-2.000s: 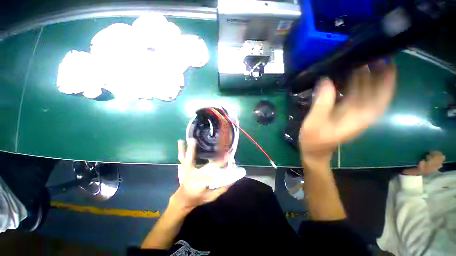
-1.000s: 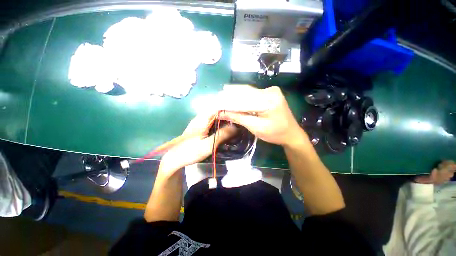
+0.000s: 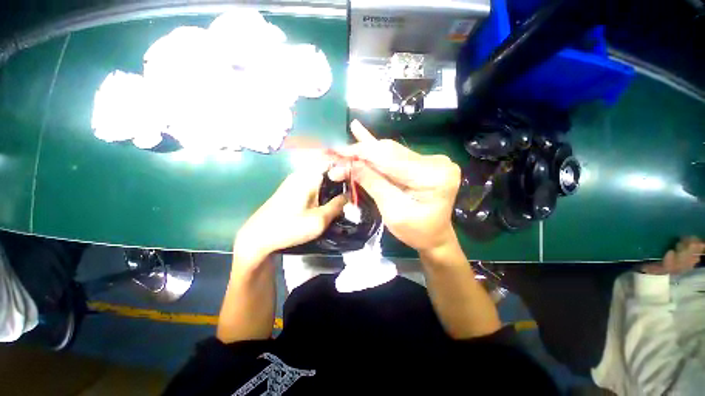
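Observation:
A white housing with a bracket (image 3: 365, 267) is at the bench's front edge, its dark round inside (image 3: 352, 232) facing up and its white foot towards my body. Red lead wires (image 3: 355, 179) rise from it between my hands, and a small white connector plug (image 3: 352, 213) hangs over the dark inside. My left hand (image 3: 290, 213) is at the housing's left rim, its fingertips at the wires. My right hand (image 3: 413, 189) pinches the red wires above the housing. The exact hold of my left fingertips is partly hidden.
An overexposed white heap (image 3: 212, 89) lies at the left on the green bench (image 3: 116, 193). A silver screw feeder (image 3: 417, 39) stands behind my hands. Black round parts (image 3: 518, 182) are piled right, before a blue bin (image 3: 584, 77). A person's hand (image 3: 682, 255) is far right.
My right hand has come from the black parts at the right to the housing. Both hands now meet over it. The plug has moved from below the housing up over its dark inside.

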